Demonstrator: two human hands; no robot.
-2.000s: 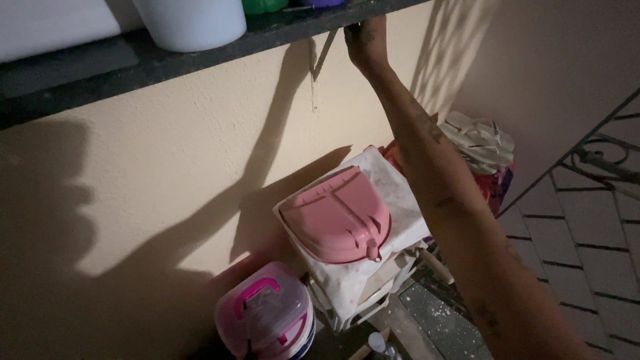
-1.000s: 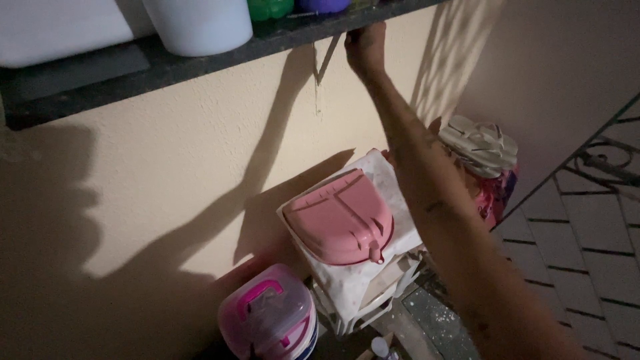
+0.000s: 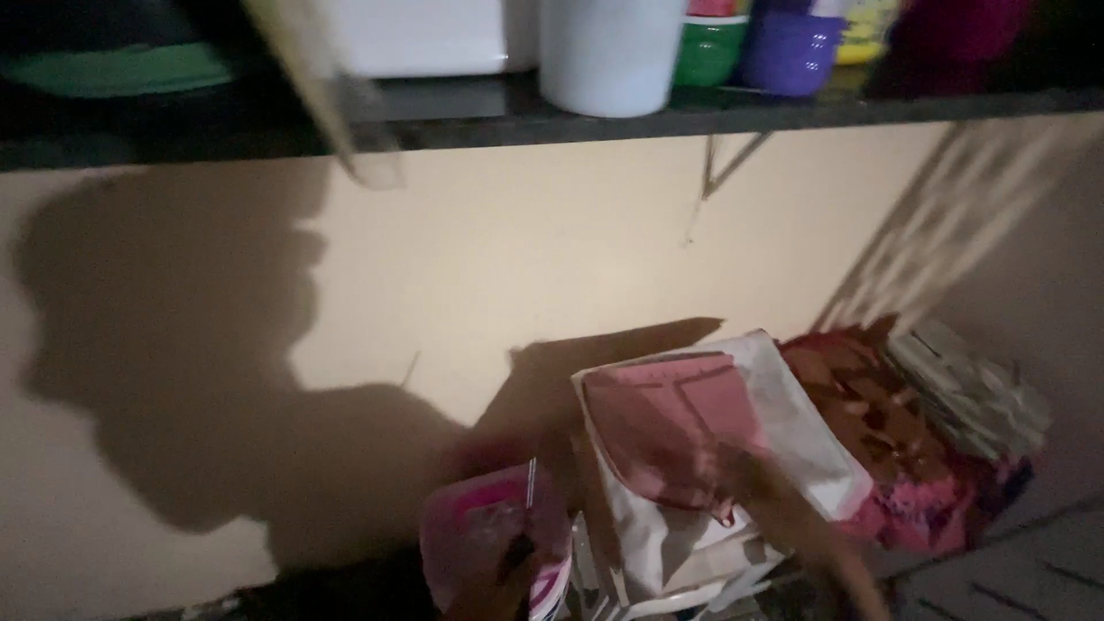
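My right hand [image 3: 742, 470], blurred, is over the front part of a pink plastic item shaped like a dustpan [image 3: 655, 414]; whether it touches it cannot be told. That item lies on a white cloth [image 3: 798, 431] over a stand. At the bottom, my left hand [image 3: 492, 591] is low and blurred in front of a tub with a clear pink lid and handle [image 3: 457, 526]. A thin shiny strip [image 3: 531, 487] rises near this hand, with a dark shape below it; whether the fingers hold them is unclear.
A dark stone shelf [image 3: 466, 134] crosses the top, bearing a white container [image 3: 604, 60] and green and purple bottles. Its metal bracket [image 3: 709, 172] sticks out below. Red patterned fabric [image 3: 862, 397] and pale flip-flops [image 3: 966, 388] lie at the right. A blurred pale strip [image 3: 302, 86] crosses the upper left.
My right hand has come down from the bracket under the shelf to the pink item. My left hand has come into view at the bottom. The view has shifted.
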